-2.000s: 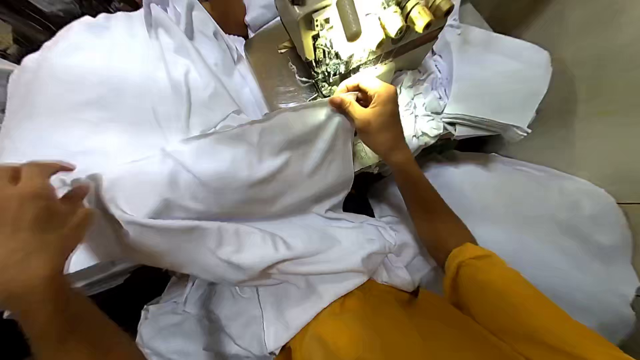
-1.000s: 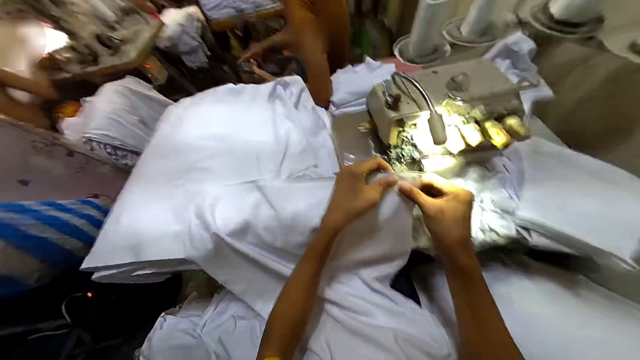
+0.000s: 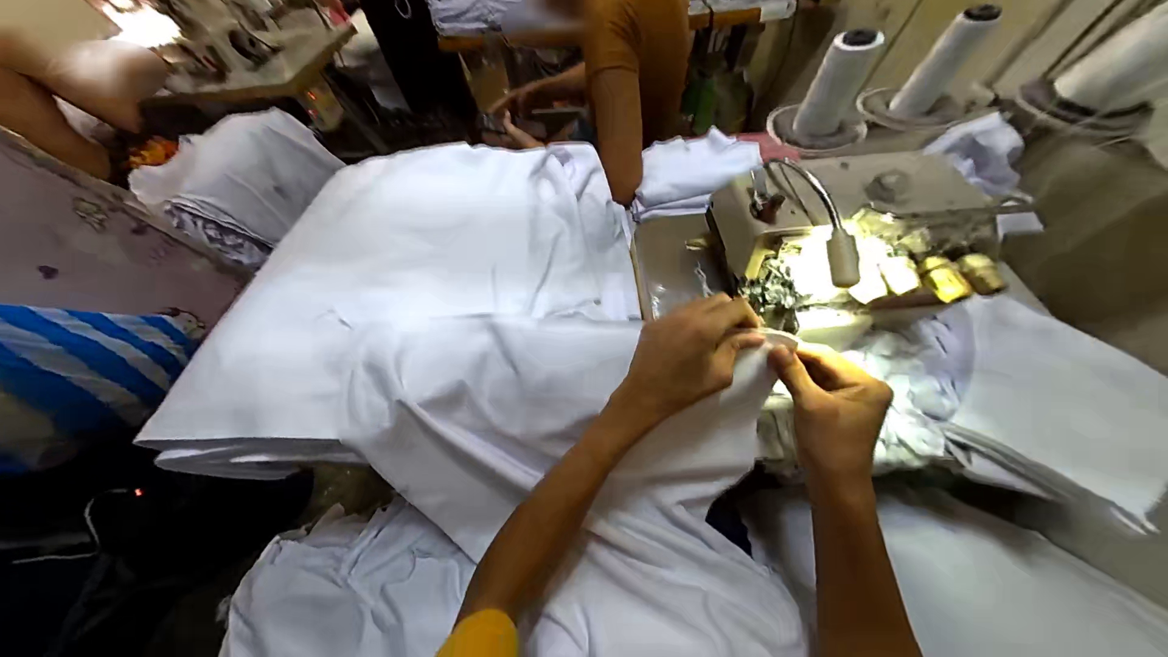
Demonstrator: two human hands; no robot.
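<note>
My left hand and my right hand are close together, pinching the edge of a white fabric piece between thumbs and fingers. That edge lies just in front of the needle area of an overlock sewing machine. From the hands the cloth drapes left and down toward my lap. A small gooseneck lamp lights the machine's front. A large stack of white fabric lies to the left of the machine, partly under the held piece.
Several white thread cones stand behind the machine. White fabric lies at the right, and more hangs at the lower left. A co-worker's arm reaches down behind the stack. Another person's arm shows at the upper left, near a second machine table.
My left hand has moved from the far left of the cloth to beside my right hand, and now pinches its edge. The view has shifted to show more of the room.
</note>
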